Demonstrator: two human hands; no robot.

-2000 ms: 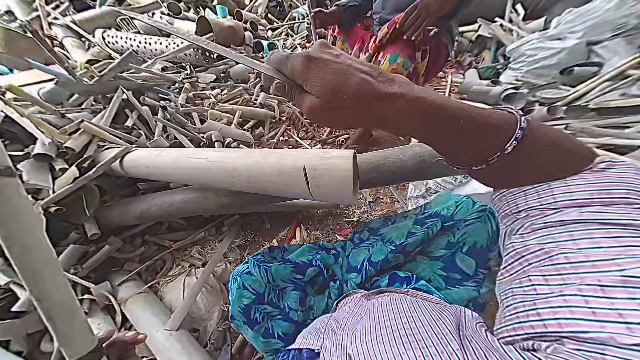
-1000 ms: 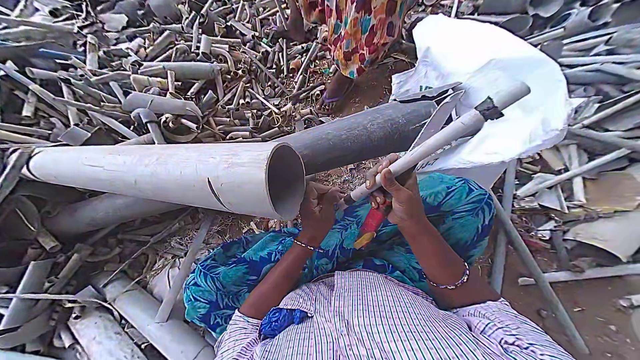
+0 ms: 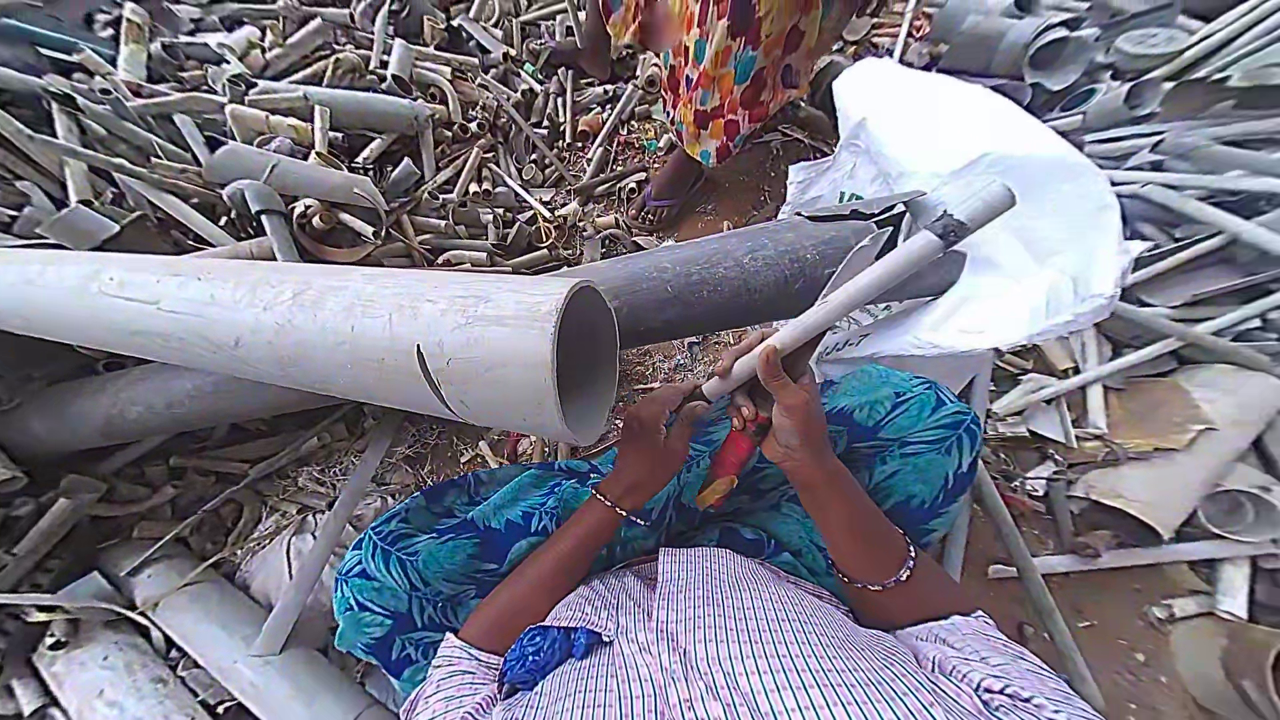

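Observation:
A thin grey plastic pipe (image 3: pixel 860 290) slants from over my lap up to the right, with a dark patch near its far end. My left hand (image 3: pixel 655 440) grips its near end. Farther along, my right hand (image 3: pixel 790 405) holds the pipe from below and also has a red handle with a yellowish end (image 3: pixel 733 462) against the palm; whatever joins the handle is hidden. Just left of my hands is the open end of a wide pale pipe (image 3: pixel 400 335) with a dark slit in its side. Behind it lies a dark grey pipe (image 3: pixel 740 270).
Scrap pipe pieces (image 3: pixel 330 110) lie heaped at the upper left, with more along the right. A white sack (image 3: pixel 990 200) lies beyond my right hand. Another person in a colourful patterned garment (image 3: pixel 730 70) is at the top. Narrow pipes (image 3: pixel 1040 580) lean beside my lap on the right.
Two seconds ago one raised hand held a long flat strip; one second ago both hands were low on the thin pipe, as they are now. The view has shifted, bringing the white sack fully into sight.

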